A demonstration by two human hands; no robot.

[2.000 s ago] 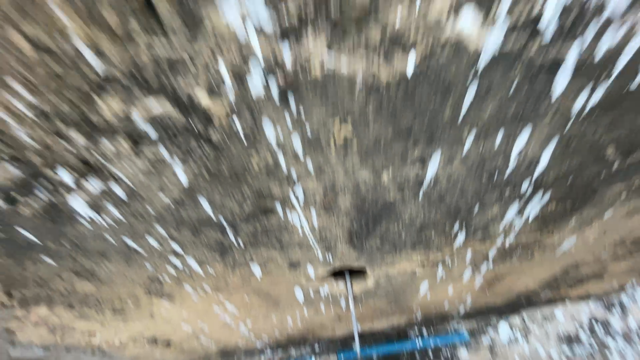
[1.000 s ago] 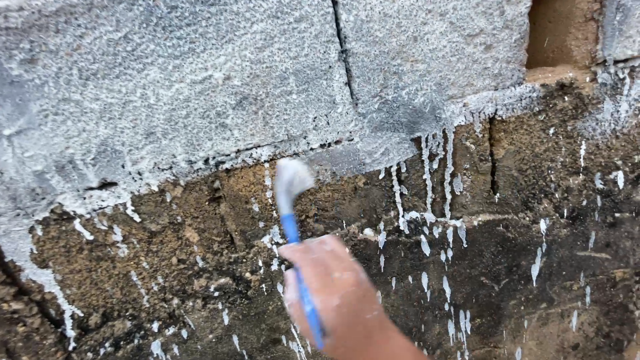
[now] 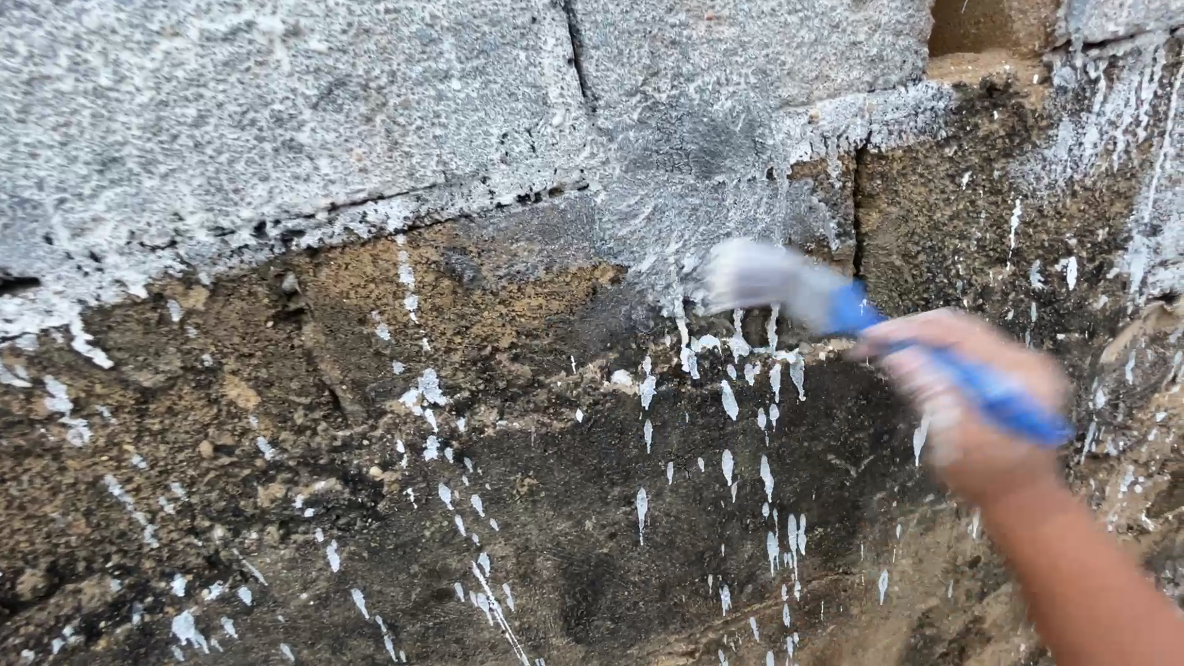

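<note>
My right hand (image 3: 971, 388), blurred by motion and speckled with white, grips a paintbrush (image 3: 851, 310) by its blue handle. The pale bristles point left and touch or nearly touch the block wall (image 3: 296, 111) at the lower edge of its white paint. Fresh-looking white drips run down just below the bristles. Rough grey blocks fill the upper part of the view, coated in white. Beneath them the brown and dark masonry (image 3: 518, 499) carries only splashes and streaks. My left hand is outside the frame.
A recessed hole (image 3: 990, 32) opens in the wall at the upper right. Dark vertical cracks part the blocks. More white streaks (image 3: 1110, 120) mark the wall's right side, and a rough ledge of mortar runs across below the brush.
Two seconds ago the view was blurred, low on the wall, with no hand seen. Since one second ago my right hand and the brush have moved right along the painted edge, the brush now tilting left.
</note>
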